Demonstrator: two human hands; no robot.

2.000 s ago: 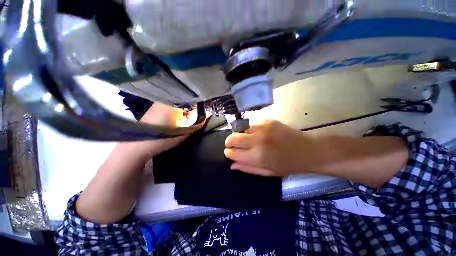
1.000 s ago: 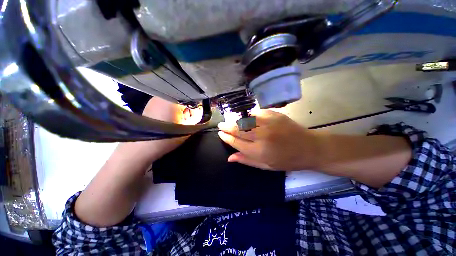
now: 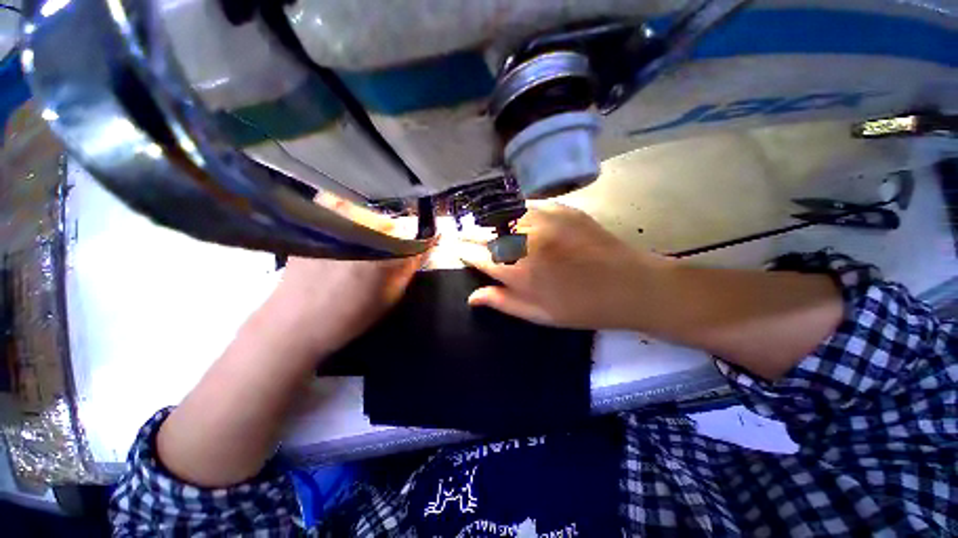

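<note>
A black fabric piece (image 3: pixel 478 352) lies on the table below the needle area and reaches the front edge. Its upper edge is under strong lamp glare. My right hand (image 3: pixel 562 268) lies on its upper right part, fingertips pointing left near the needle area. My left hand (image 3: pixel 357 284) lies at its upper left, partly hidden behind the curved shiny metal part (image 3: pixel 226 205). Whether its fingers pinch the cloth is not visible. The grey block (image 3: pixel 508 248) sits in front of my right fingers. The needle and foot are lost in glare.
The white sewing machine head (image 3: pixel 420 42) spans the top, with its tension dial (image 3: pixel 552 147) hanging near the centre. Thread snips (image 3: pixel 851 215) lie at the right, beside a thin dark rod (image 3: pixel 741 242). A brown, plastic-wrapped edge (image 3: pixel 42 420) is at the left.
My left hand has moved back towards me, and the dark cloth behind it at upper left no longer shows. My right fingertips stay near the needle area. The camera view has shifted slightly.
</note>
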